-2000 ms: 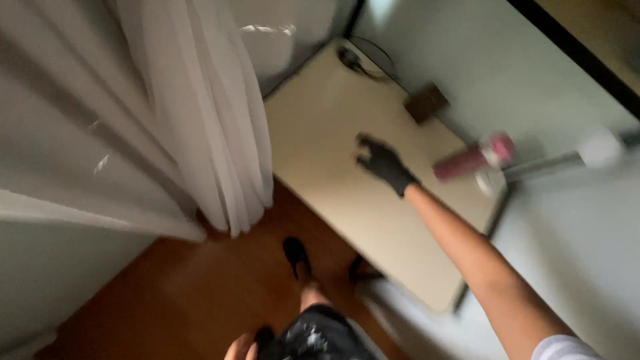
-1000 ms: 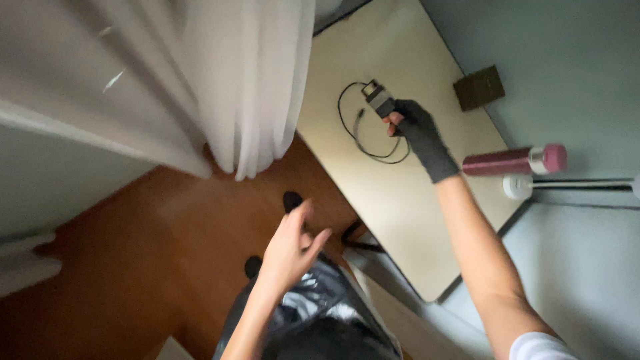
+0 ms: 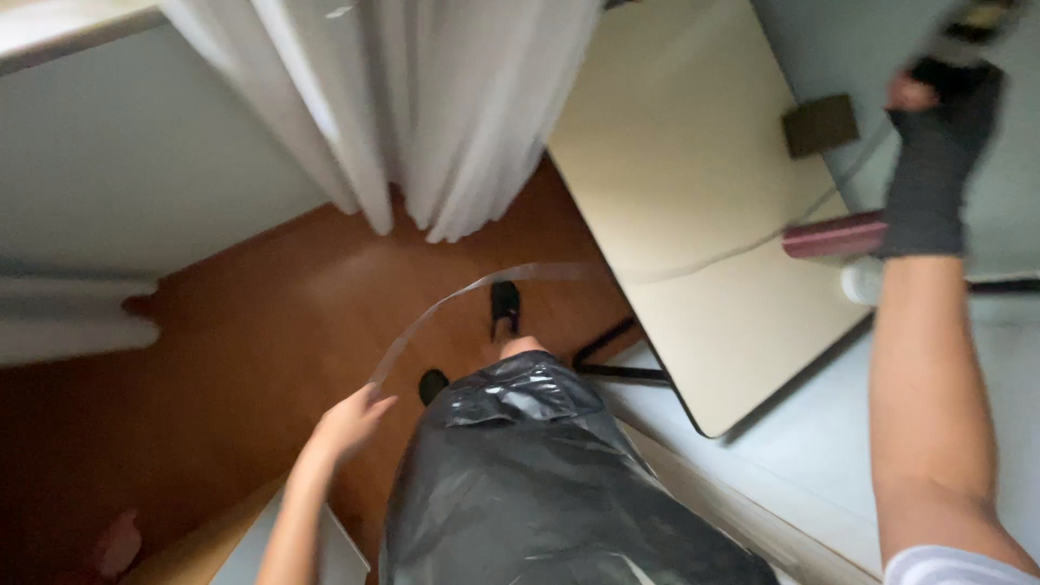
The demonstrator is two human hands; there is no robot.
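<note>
My right hand [image 3: 946,122], in a dark fingerless glove, is raised at the upper right and grips a small dark device [image 3: 975,28] that is blurred and cut off by the frame's top edge. From it a thin cable [image 3: 715,258] runs down across the table and curves over the floor to my bare left hand [image 3: 353,418] at the lower left. The fingers of my left hand are closed on the cable's other end. A dark plastic bag [image 3: 520,463] lies in front of my body, between my arms.
A cream table [image 3: 699,162] with a dark edge stands at centre right. At its far side are a dark box [image 3: 821,126], a pink bottle [image 3: 837,236] and a white round object [image 3: 861,282]. White curtains [image 3: 487,106] hang beside it. A black table leg [image 3: 621,371] reaches over the wooden floor.
The device and cable, on the table a second ago, have been lifted off by my right hand, now farther right. My left hand, empty then, has taken hold of the cable's end and moved left.
</note>
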